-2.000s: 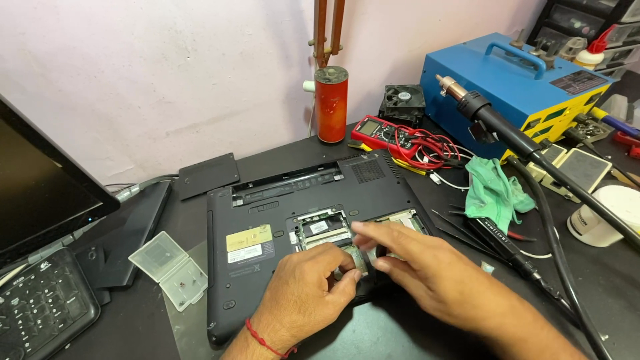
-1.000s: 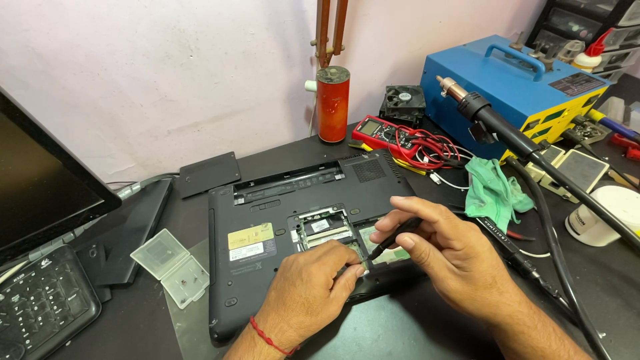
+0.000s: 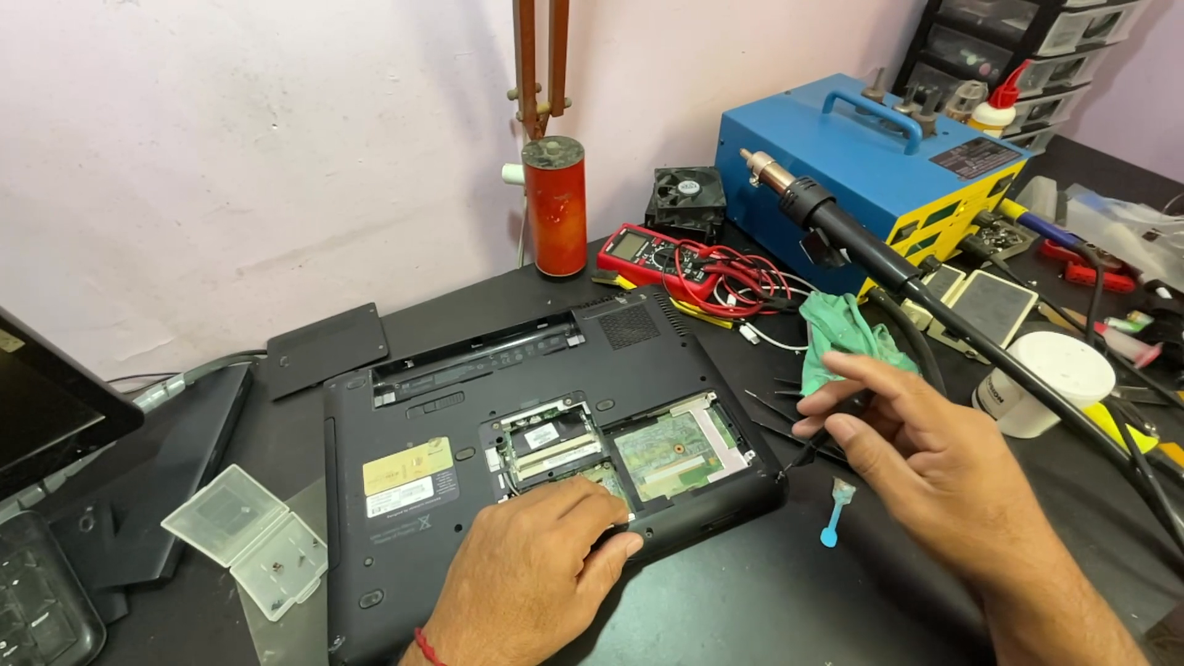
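Note:
A black laptop [image 3: 546,370] lies upside down, its underside bays uncovered; memory slots [image 3: 555,453] and a green circuit board [image 3: 675,449] show. My left hand [image 3: 546,564] rests over the near edge of the middle bay, fingers curled; whether anything small is between thumb and index finger is hidden. To the right of the laptop my right hand [image 3: 906,453] is raised, its fingers around a dark slender tool [image 3: 807,451] whose tip points down by the laptop's front right corner; its kind is unclear.
An open plastic case [image 3: 277,564] with small screws lies left, by a cover panel [image 3: 328,347]. Behind stand a red cylinder [image 3: 555,213], red multimeter [image 3: 647,259] and blue soldering station [image 3: 805,120]. A hot air handpiece [image 3: 860,236], green cloth [image 3: 846,333], white tub [image 3: 1045,379] and blue brush [image 3: 837,513] are right.
My right hand has moved right, away from the middle bay, with the dark tool. My left hand stays at the bay's near edge. The blue brush, hidden before, now shows.

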